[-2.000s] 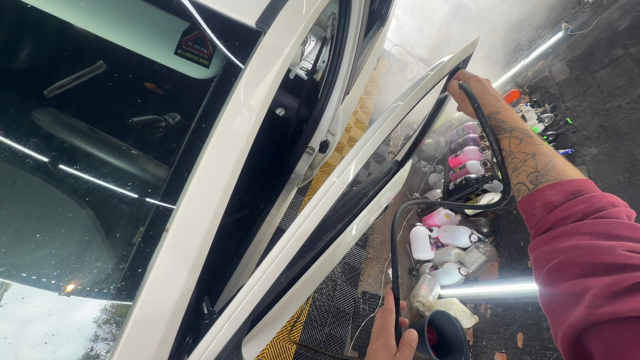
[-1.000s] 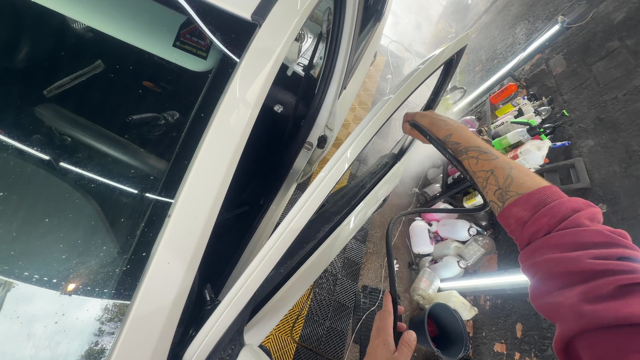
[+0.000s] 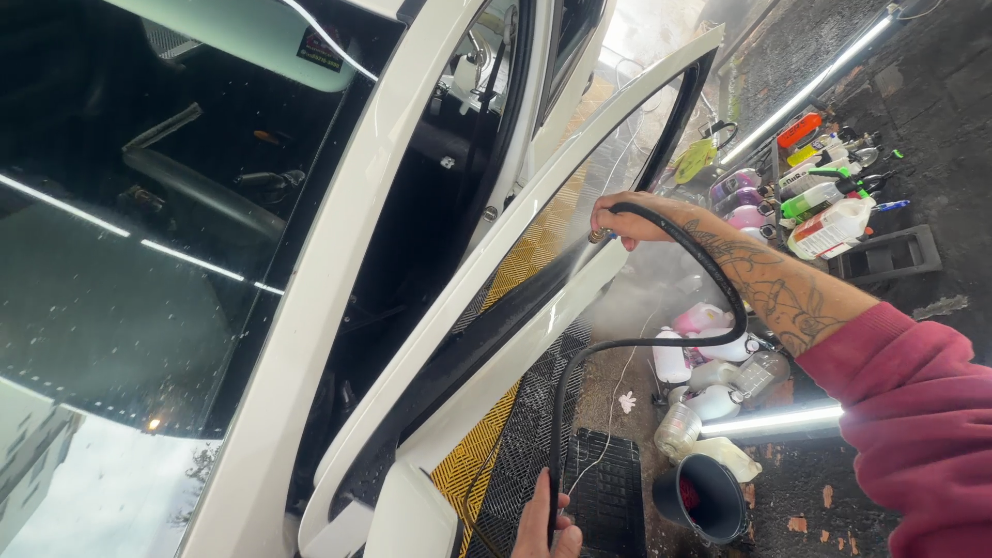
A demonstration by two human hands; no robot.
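My right hand (image 3: 632,222) grips a brass-tipped nozzle (image 3: 597,235) at the window opening of a white car door (image 3: 535,205), which stands open. A whitish jet and mist come from the nozzle toward the dark sill trim (image 3: 496,333). From that hand a black hose (image 3: 659,341) loops down and back to my left hand (image 3: 545,519), which holds it at the bottom edge of the view. The door mirror housing (image 3: 411,511) is left of my left hand. The car's white pillar (image 3: 325,256) and windshield (image 3: 155,194) fill the left side.
Bottles and jugs (image 3: 713,372) lie along the dark wall at the right, with spray bottles (image 3: 821,194) farther up. A dark bucket (image 3: 701,500) stands near the lower right. A black mat (image 3: 604,488) lies on the floor beside yellow and black tiles (image 3: 484,442). Light tubes (image 3: 810,89) run along the wall.
My right hand has come down from the door frame's upper corner to the window sill, nearer to me. My left hand stays low on the hose. The door appears wider open.
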